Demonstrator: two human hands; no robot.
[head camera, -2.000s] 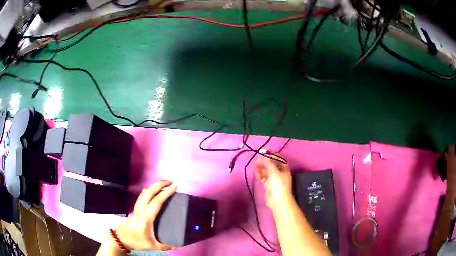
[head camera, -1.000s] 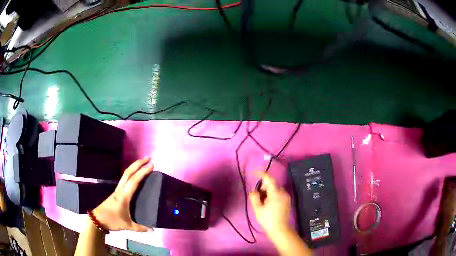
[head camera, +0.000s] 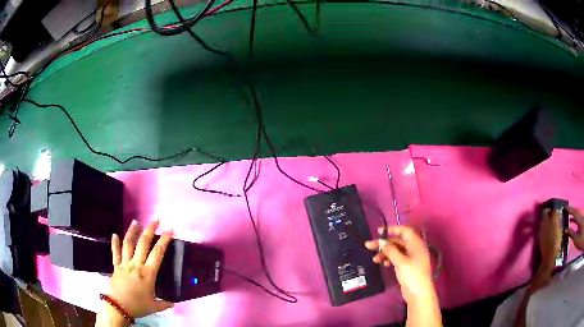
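My left hand (head camera: 136, 271) grips a black speaker (head camera: 192, 271) from its left end, fingers spread over it. A blue light glows on that speaker, and a thin black cable runs from its right end. A second black speaker (head camera: 342, 246) lies with its white-printed rear panel up, its sockets and a white label showing. My right hand (head camera: 406, 252) is just right of this panel. Its fingertips pinch a small dark plug or lead end (head camera: 383, 235), partly hidden by the fingers. The plug appears to be clear of the panel.
Stacked black speakers (head camera: 83, 201) stand at left, beside dark scalloped pieces (head camera: 22, 223). Black cables (head camera: 256, 128) loop over the green bench and pink sheet. A pale ring (head camera: 437, 262) is partly behind my right hand. Another speaker (head camera: 525, 144) and a person's hands holding a black box are at right.
The view has shifted right. My left hand and the lit speaker are closer to the stack. My right hand has crossed to the right side of the printed panel. Another speaker and a person's hands now show.
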